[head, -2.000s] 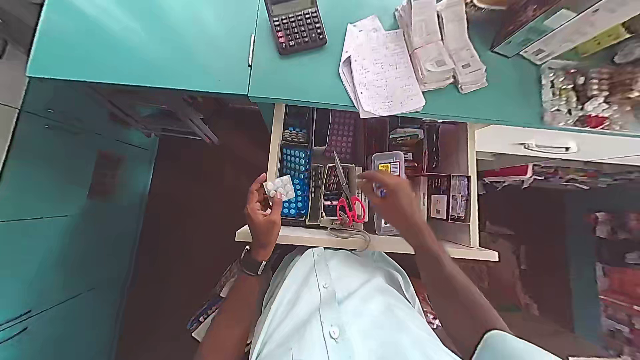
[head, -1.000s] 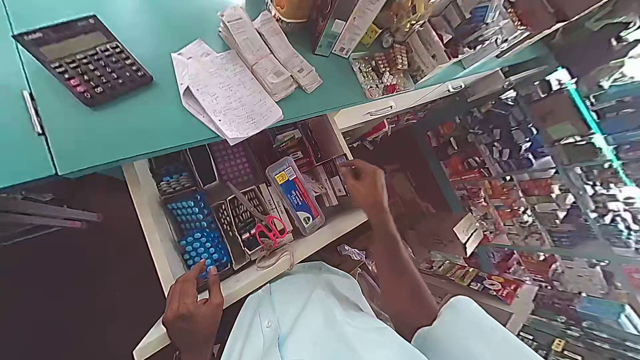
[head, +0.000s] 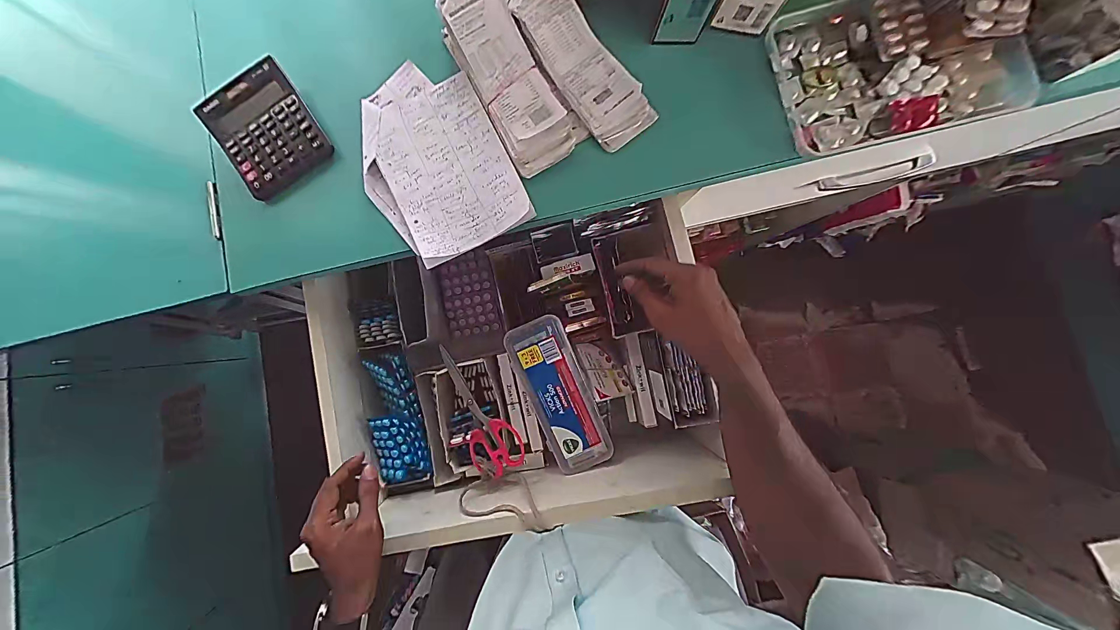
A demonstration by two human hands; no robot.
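Note:
My left hand (head: 346, 525) is beside the front left corner of the pulled-out drawer (head: 612, 481), fingers apart and nothing in them. My right hand (head: 687, 306) reaches over a dark compartment at the drawer's right; its fingertips are bent over the contents, and whether they grip anything cannot be told. Between the hands lie scissors with red handles (head: 496, 448), a cord (head: 499, 509) by them, and a clear plastic case with a Vicks pack (head: 560, 398). Blue blister packs (head: 400, 448) stand at the left, a purple blister pack (head: 470, 295) behind.
On the teal counter are a black calculator (head: 264, 128), handwritten sheets (head: 455, 166), bundled printed slips (head: 582, 70) and a clear tray of blister strips and small packs (head: 801, 131). A closed white drawer with a metal handle (head: 875, 172) adjoins at the right.
The small white item held in my left hand two seconds ago is no longer there. My right hand has moved from the drawer's front right to over its rear right part. The view has swung.

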